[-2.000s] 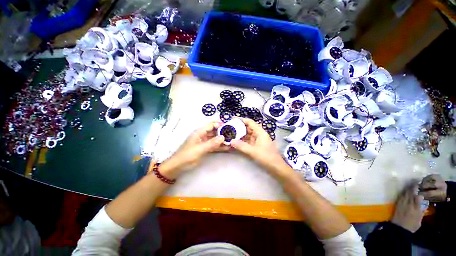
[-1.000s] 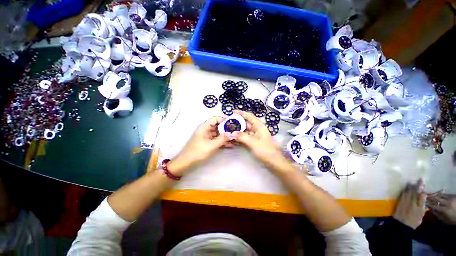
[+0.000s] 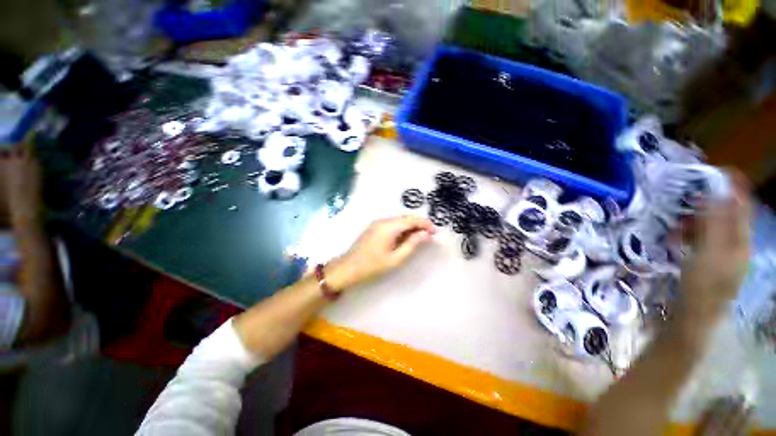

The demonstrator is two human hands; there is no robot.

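My left hand point(image 3: 381, 249) is over the white sheet, fingers curled and slightly apart, with nothing visible in it. Its fingertips are beside the loose black LED boards point(image 3: 455, 204). My right hand point(image 3: 721, 243) is blurred, at the right side of the heap of fitted housings point(image 3: 602, 294). A blurred white housing point(image 3: 693, 183) shows at its fingertips; whether the hand grips it is unclear. Several fitted housings show black dotted discs in their openings.
A blue parts bin point(image 3: 510, 160) stands at the back. Empty white housings point(image 3: 281, 153) are piled on the green mat point(image 3: 221, 230), with small rings point(image 3: 164, 200) and red litter further left. Another person's arm point(image 3: 30, 204) is at far left; another hand point(image 3: 723, 419) is at bottom right.
My hands have parted. The right hand has moved from the centre to the right heap; the fitted housing both hands held has left the centre. The camera view has shifted and tilted.
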